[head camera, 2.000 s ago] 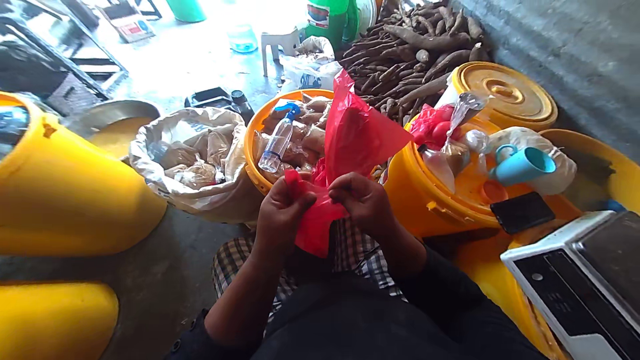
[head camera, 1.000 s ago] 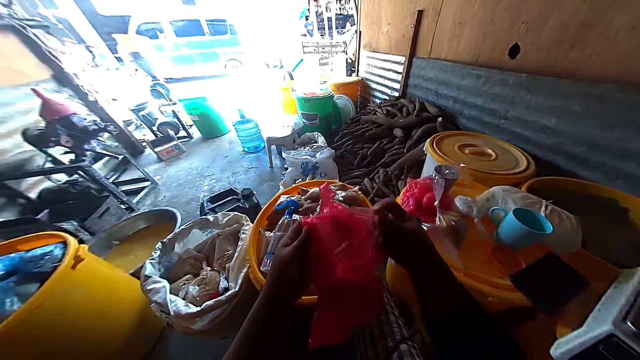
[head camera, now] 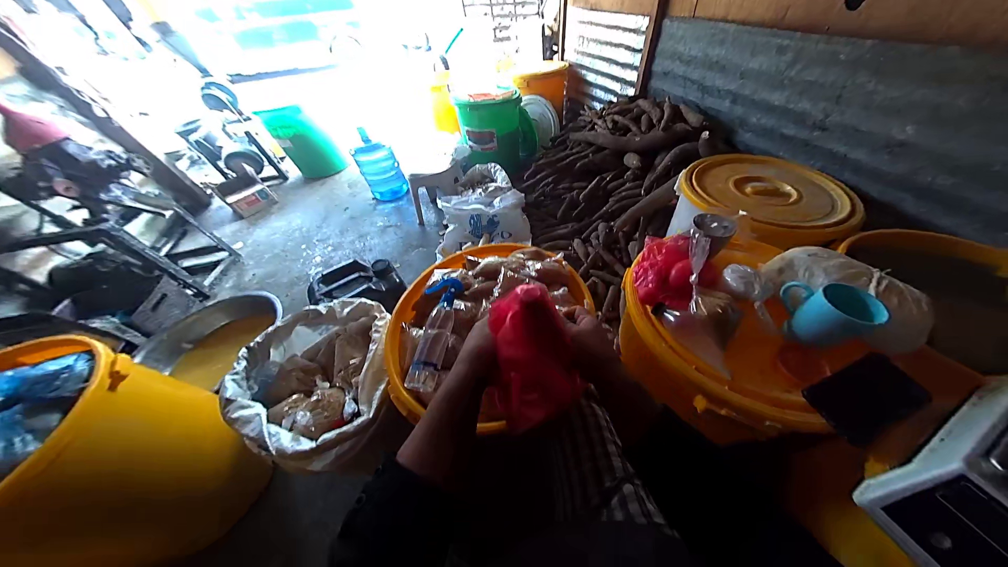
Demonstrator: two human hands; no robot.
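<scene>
A red plastic bag (head camera: 531, 358) hangs between my two hands over the near edge of an orange tub (head camera: 402, 398). My left hand (head camera: 476, 354) grips its left side and my right hand (head camera: 587, 339) its right side; the bag and shadow hide some fingers. Inside the tub lie clear bags of brown contents (head camera: 504, 272) and a clear spray bottle (head camera: 433, 346) with a blue head. To the left, an open white sack (head camera: 236, 405) holds more filled bags. On the right, red plastic (head camera: 657, 272), a metal cup (head camera: 715, 228) and a light-blue mug (head camera: 839, 313) rest on an orange lid.
Long brown roots (head camera: 614, 181) are heaped by the corrugated wall. A metal basin (head camera: 272, 303) of yellowish contents and a yellow tub (head camera: 157, 441) stand left. A scale (head camera: 945, 480) is at the lower right, near a black flat object (head camera: 866, 398). A blue water jug (head camera: 380, 169) stands farther back.
The red bag, spread up to the right two seconds ago, now hangs down gathered between my hands. The view has tilted up from the first frame.
</scene>
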